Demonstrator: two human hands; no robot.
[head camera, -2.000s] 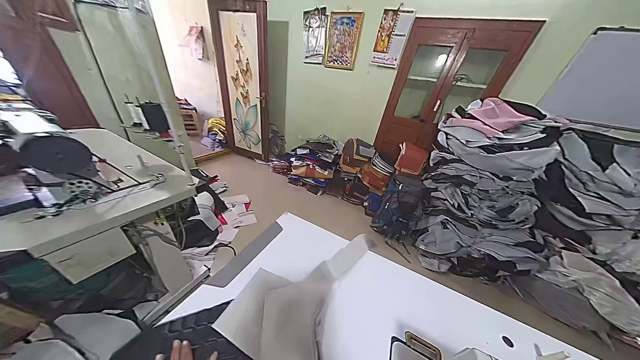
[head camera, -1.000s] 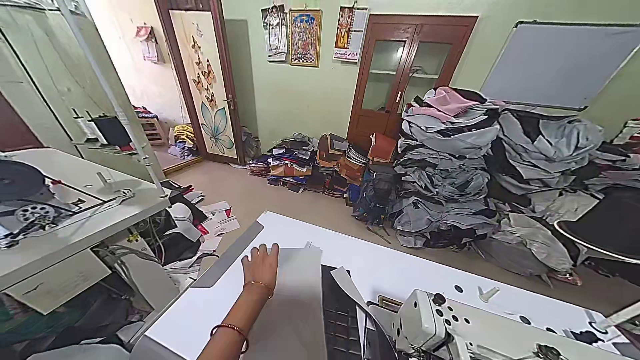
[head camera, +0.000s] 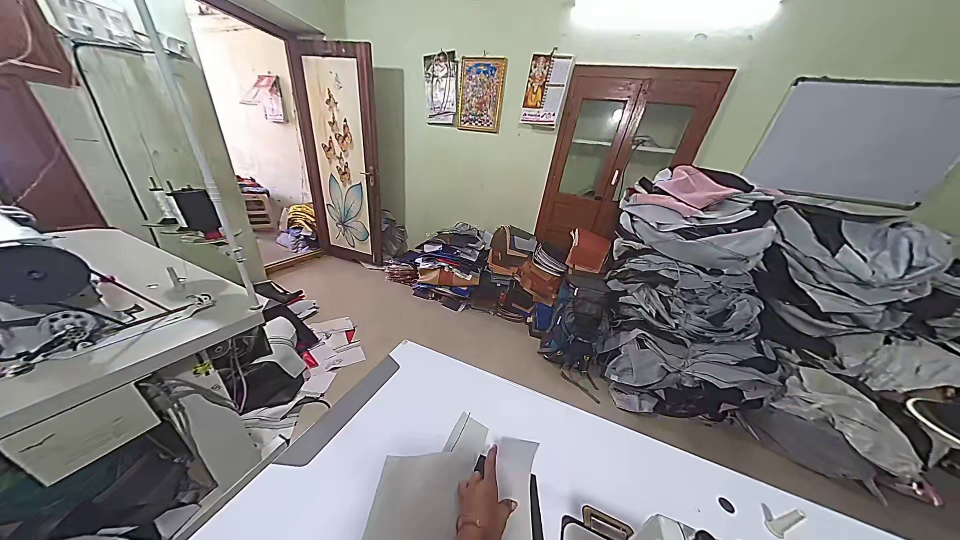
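Note:
In the head view my left hand (head camera: 484, 495) lies over grey sheet material at the bottom centre, index finger stretched away from me and thumb apart on the right. A large grey sheet (head camera: 412, 491) is under and left of the hand; a smaller grey piece (head camera: 517, 457) shows on its right and a narrow strip (head camera: 466, 433) beyond it. A black edge (head camera: 535, 506) stands out beside the sheets. All rest on a white sewing table (head camera: 450, 382). A bit of black shows by the index finger. My right hand is out of view.
A metal-framed item (head camera: 607, 521) and part of a sewing machine (head camera: 664, 527) are at the table's near right. Another sewing machine table (head camera: 172, 315) stands left. Beyond are stacked folders and bags (head camera: 450, 262), a backpack (head camera: 581, 315) and tall grey fabric piles (head camera: 682, 300).
The grey sheet, raised and blurred two seconds ago, lies lower on the table. My left hand has gone from the sheet's far left part to its right side. The view has shifted.

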